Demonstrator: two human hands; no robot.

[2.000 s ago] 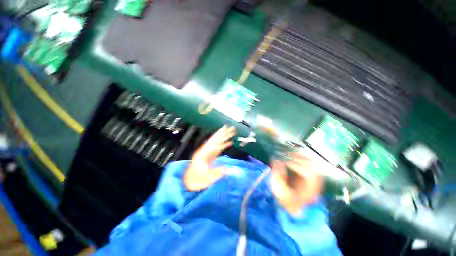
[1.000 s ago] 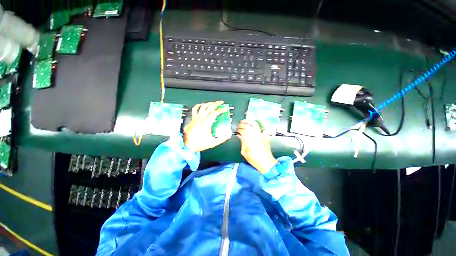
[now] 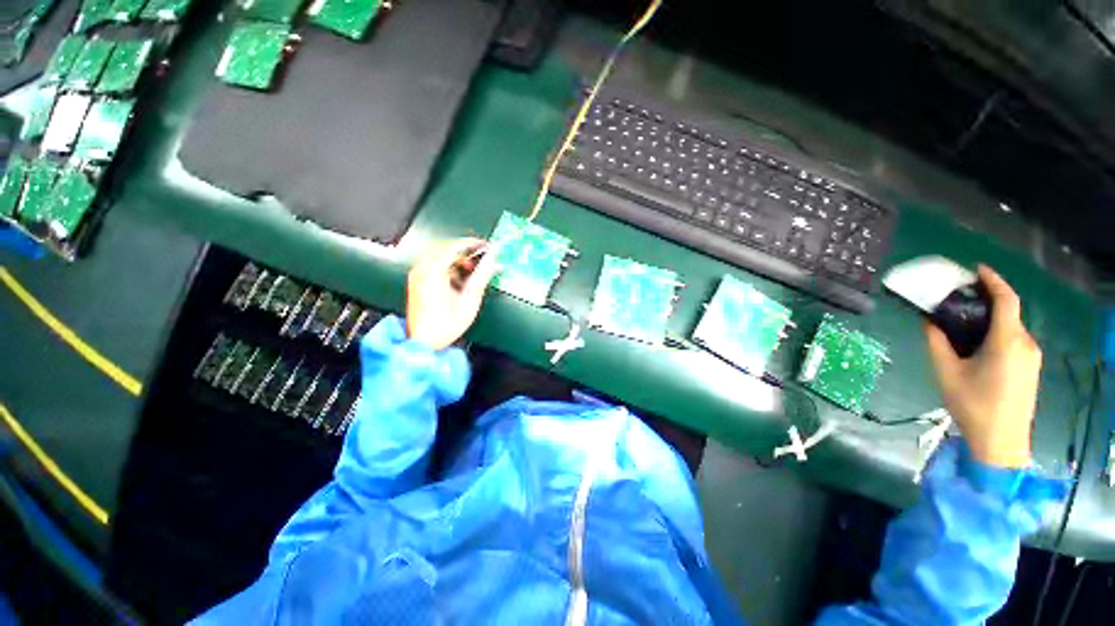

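Several green circuit boards lie in a row along the bench before the keyboard; the leftmost board [image 3: 531, 259] has a yellowish test cable [image 3: 569, 141] reaching its top edge. The others are a second board [image 3: 633, 298], a third [image 3: 742, 323] and a rightmost one [image 3: 844, 363]. My left hand [image 3: 443, 294] is at the left edge of the leftmost board, fingers pinched around something small and dark, too small to name. My right hand [image 3: 997, 373] is around the black barcode scanner [image 3: 960, 306], its whitish head pointing up and left.
The keyboard [image 3: 734, 196] lies behind the boards. A black mat [image 3: 336, 122] with boards at its far edge is on the left. Stacked boards [image 3: 76, 122] are at far left. A black tote [image 3: 183, 404] holds upright boards below the bench edge. White cross-like ties [image 3: 565, 344] hang at the front edge.
My right hand has left the boards and taken hold of the scanner. My left hand has let go of a board and moved to the leftmost board's left side. The view has tilted.
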